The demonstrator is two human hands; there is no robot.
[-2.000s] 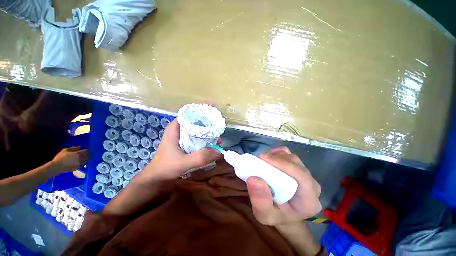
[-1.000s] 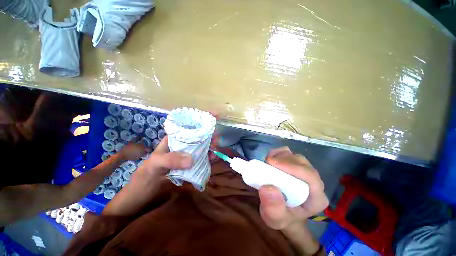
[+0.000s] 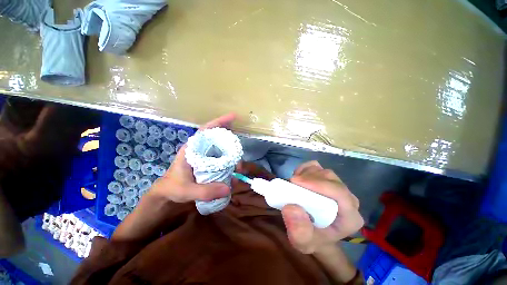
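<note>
My left hand (image 3: 183, 177) holds a pale grey gathered fabric tube (image 3: 213, 177) upright in front of the table edge, its ruffled open end facing up towards me. My right hand (image 3: 325, 209) grips a white glue bottle (image 3: 297, 199), tilted with its green-blue nozzle pointing left at the side of the tube, just under the ruffled ring. Whether the thin needle tip touches the fabric cannot be told. The fingers of my left hand behind the tube are mostly hidden.
Loose grey pieces (image 3: 64, 53) lie on the shiny tan table (image 3: 233, 67) at the upper left. A blue crate (image 3: 105, 183) holds rows of round-ended pieces. A lower crate with cream-white pieces (image 3: 69, 234) stands farther left. Another person's arm (image 3: 10, 222) is at the left edge. A red stool (image 3: 408, 236) stands right.
The tube has turned in my left hand, its ruffled end now tipped more towards me. The bottle has shifted slightly left. The other person's hand has left the blue crate.
</note>
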